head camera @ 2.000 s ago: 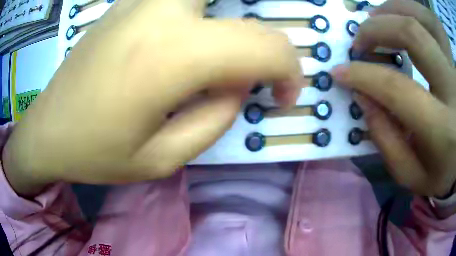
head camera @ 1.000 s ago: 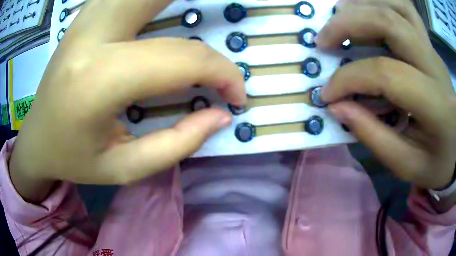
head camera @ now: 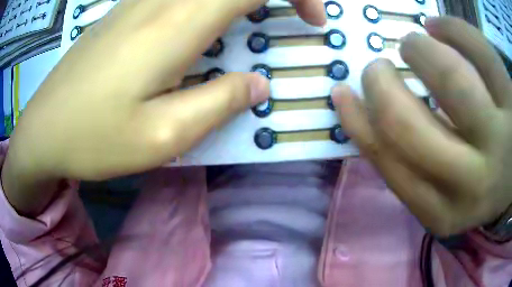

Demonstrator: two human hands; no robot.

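A white tray (head camera: 224,147) with columns of dumbbell-shaped slots lies in front of me. Each slot shows a tan bar between two round dark-rimmed units, such as the unit (head camera: 265,138) near the near edge. My left hand (head camera: 129,95) lies over the tray's left part. Its thumb tip touches a unit in the middle column, and its index finger reaches further up, fingers apart. My right hand (head camera: 426,129) is over the right part, a fingertip at the right end of a middle slot. The hands hide several units.
Stacked trays (head camera: 23,23) stand at the far left, and another stack (head camera: 497,25) at the far right. A yellow-edged white bench top (head camera: 39,73) shows at left. My pink coat (head camera: 163,224) is below the tray's near edge.
The tray shows slightly higher and further left. My left thumb and index finger have spread apart from near a lower unit. My right fingers have shifted left and curled over the tray.
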